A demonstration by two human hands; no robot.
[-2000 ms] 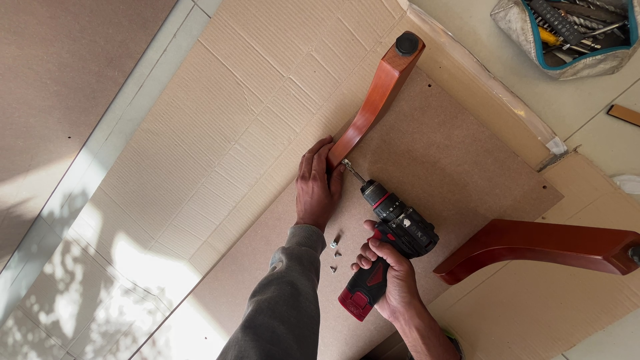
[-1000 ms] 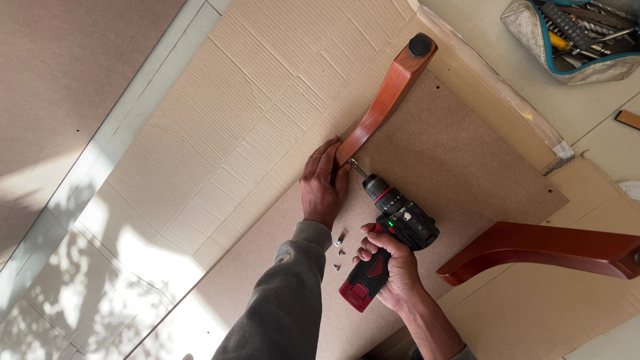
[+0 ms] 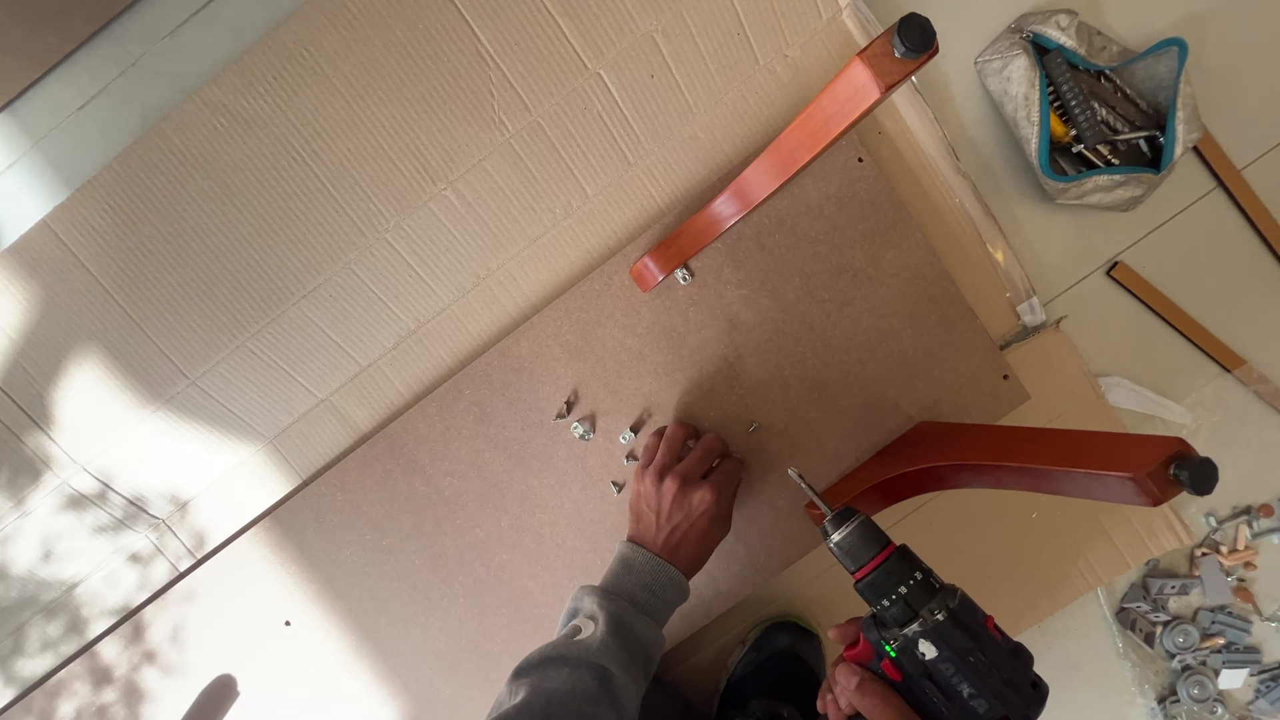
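Note:
My left hand [image 3: 686, 495] is down on the brown fibreboard panel [image 3: 480, 560], fingers curled over a spot beside several small screws [image 3: 616, 488] and metal angle brackets [image 3: 582, 430]; what lies under the fingertips is hidden. My right hand [image 3: 862, 690], partly cut off by the bottom edge, grips a black and red cordless drill [image 3: 925, 610], its bit pointing up and left. One curved reddish wooden leg [image 3: 770, 165] lies along the panel's upper edge, a bracket [image 3: 683, 275] against its end. A second leg [image 3: 1040, 465] is at the right, near the drill bit.
Corrugated cardboard [image 3: 400, 180] lies under and beyond the panel. A grey tool pouch [image 3: 1095, 110] rests on the tiles at upper right, near thin wooden strips [image 3: 1175, 310]. Assorted fittings [image 3: 1200, 620] are at lower right. A dark shoe [image 3: 775, 665] shows at the bottom.
My left hand has left the upper leg's end and moved down to the loose screws. The drill in my right hand has drawn away from that bracket, towards the lower right.

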